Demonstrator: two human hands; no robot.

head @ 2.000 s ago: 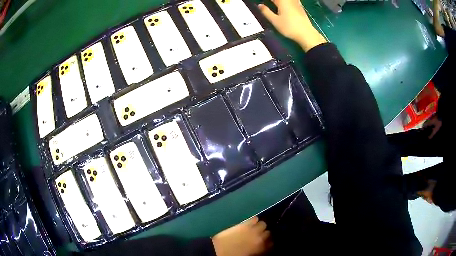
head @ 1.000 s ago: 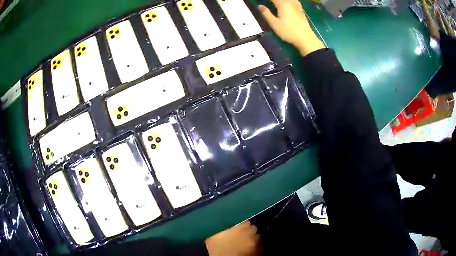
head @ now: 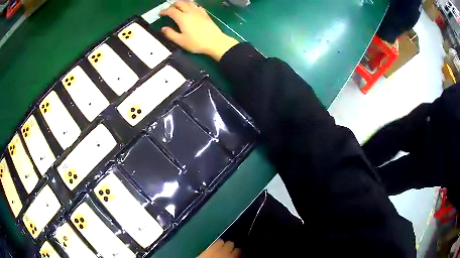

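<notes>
A glossy black tray (head: pixel 121 132) lies on the green bench. Cream-white phone-shaped pieces (head: pixel 89 94) with three dark circles on yellow corners fill its far row and the sideways middle pockets (head: pixel 87 157). More pieces (head: pixel 128 210) lie in the left part of the near row. Three near-row pockets (head: pixel 187 136) at the right hold no piece. My right hand (head: pixel 194 29) lies by the tray's far right corner, fingers apart and holding nothing. My left hand (head: pixel 221 250) is at the bottom edge, largely cut off, its fingers curled; whether it holds anything is hidden.
A whitish strip (head: pixel 157 12) lies on the bench (head: pixel 282 30) beside my right fingers. Beyond the bench edge are a red stool (head: pixel 376 63), a cardboard box (head: pixel 403 54) and a pale floor (head: pixel 398 95). Dark-clothed parts of a person (head: pixel 428 146) are at the right.
The view has turned, so the tray and my right hand appear further left and the tray more tilted. My left hand shows less. The filled and empty pockets look the same.
</notes>
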